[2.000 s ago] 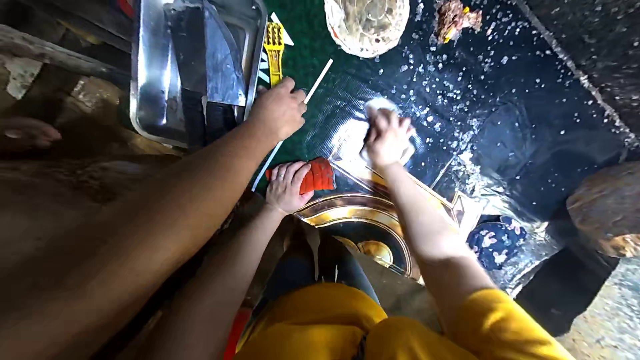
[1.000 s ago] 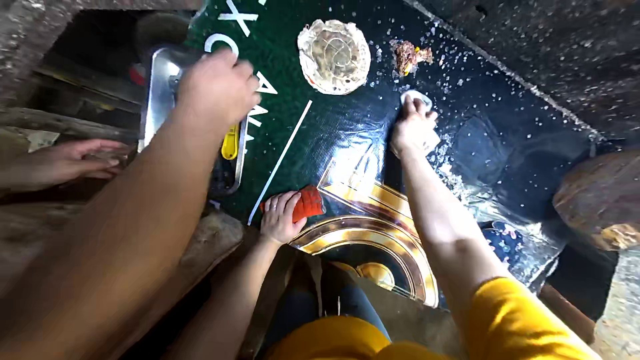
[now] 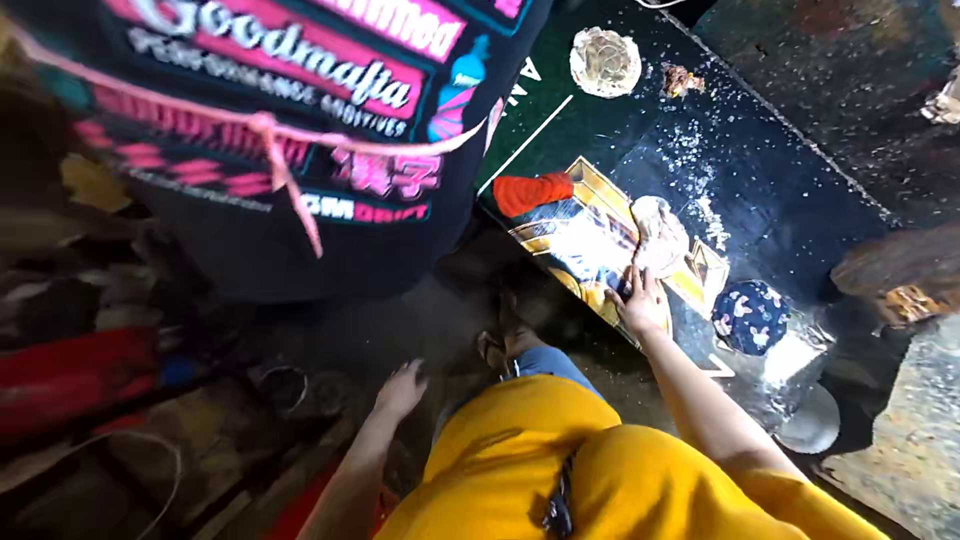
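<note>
My right hand (image 3: 643, 301) rests on the near edge of the dark, patterned table cover (image 3: 750, 150), its fingertips at a crumpled whitish cloth or bag (image 3: 660, 236); whether it grips this is unclear. My left hand (image 3: 402, 388) hangs off the table at lower middle, fingers slightly apart, with nothing visible in it. A red cloth (image 3: 532, 193) lies at the table's left edge beside a gold-bordered print. To the right of my right hand is a round dark blue item with a pale pattern (image 3: 751, 317).
A person in a dark printed shirt with a pink cord (image 3: 322, 247) stands close at the left. A round foil-like dish (image 3: 605, 62) and food scraps (image 3: 682, 80) lie at the table's far side. White bits are scattered over the cover. A wooden block (image 3: 900, 270) is at right.
My left hand has let go of the red cloth and moved off the table. My right hand has come toward the near edge. The other person's body now covers the left, where an arm and metal tray showed.
</note>
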